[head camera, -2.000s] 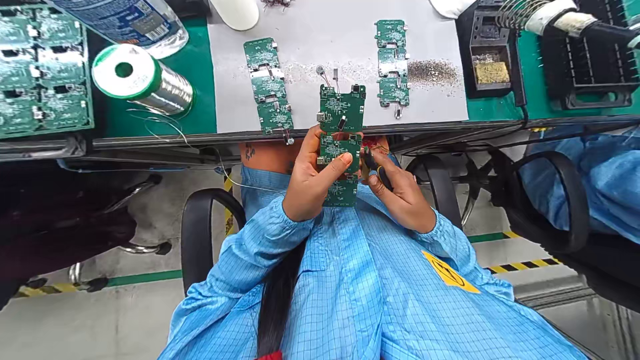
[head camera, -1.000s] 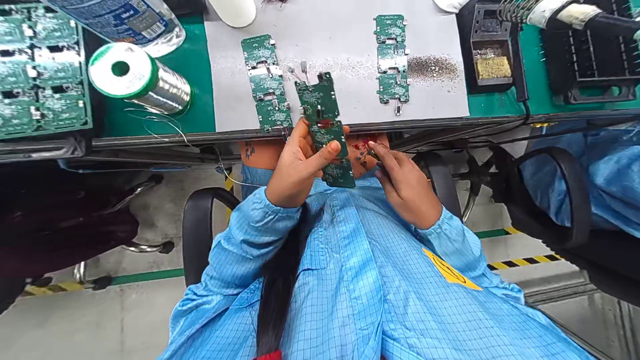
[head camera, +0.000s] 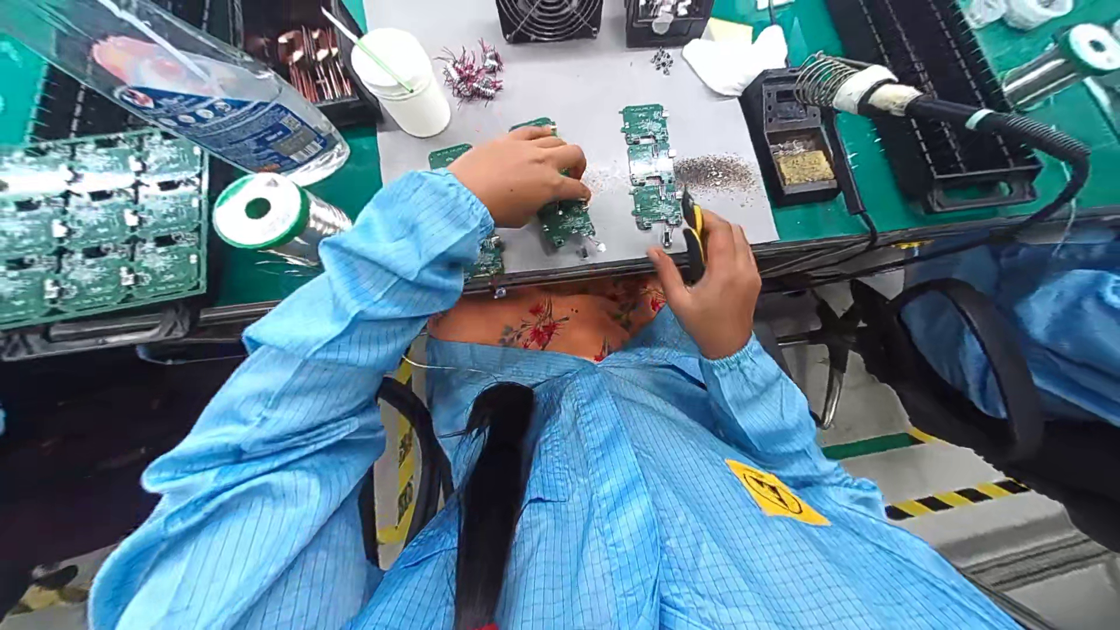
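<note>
My left hand (head camera: 529, 175) is over a green circuit board strip (head camera: 567, 224) on the pale grey mat, its fingers curled around the strip's middle. Another strip (head camera: 451, 156) lies to the left, partly covered by my left hand and sleeve. To the right, a third circuit board strip (head camera: 649, 166) lies lengthwise on the mat. My right hand (head camera: 716, 276) holds small yellow-and-black cutters (head camera: 695, 238) near the mat's front edge, with their tips pointing away from me, just right of that strip.
A solder spool (head camera: 276, 214), a clear bottle (head camera: 236, 109) and a panel of boards (head camera: 101, 223) stand left. A white bottle (head camera: 402, 87) and red wires (head camera: 472, 72) are behind. At right are metal clippings (head camera: 719, 172) and a soldering iron (head camera: 901, 98) in its stand.
My left hand has moved forward from over my lap, and the board strip it held is now at the mat. My right hand has moved forward to the table edge with the cutters.
</note>
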